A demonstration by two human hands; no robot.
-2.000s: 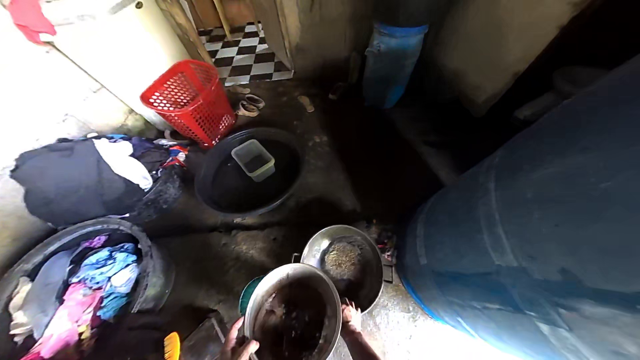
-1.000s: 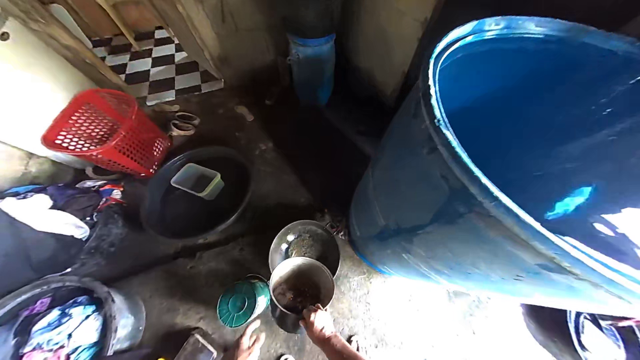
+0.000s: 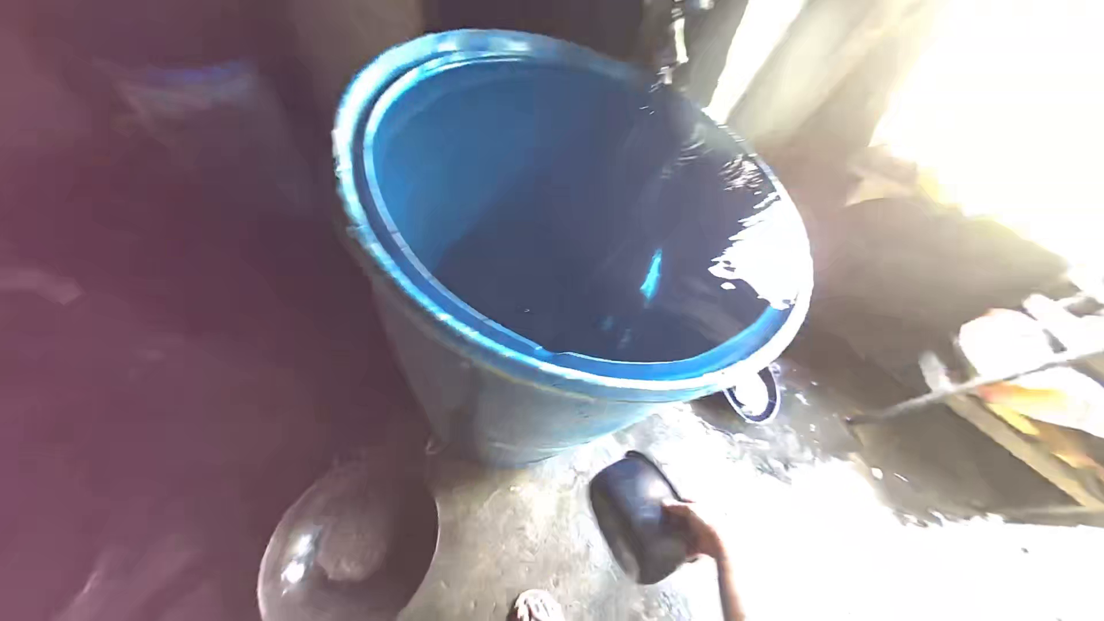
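Observation:
My right hand (image 3: 693, 528) grips a dark round pot (image 3: 636, 517) by its side, low in the view, just in front of a large blue plastic drum (image 3: 517, 414). The pot is tilted, and what it holds cannot be seen. Water (image 3: 561, 259) with bright reflections stands inside the drum. At the lower left a wide metal bowl (image 3: 349, 543) rests on the floor with something pale in its bottom. My left hand is out of view.
A small dark-rimmed loop or handle (image 3: 755, 397) shows by the drum's near right rim. Wooden slats and pale items (image 3: 1018, 405) lie at the right. The wet concrete floor (image 3: 509, 509) is strongly lit at the right. Part of a foot (image 3: 536, 606) shows at the bottom edge.
The view has swung right to the drum. My right hand, earlier at a metal pot over the bowl, now holds a dark pot away from it. My left hand has left the view.

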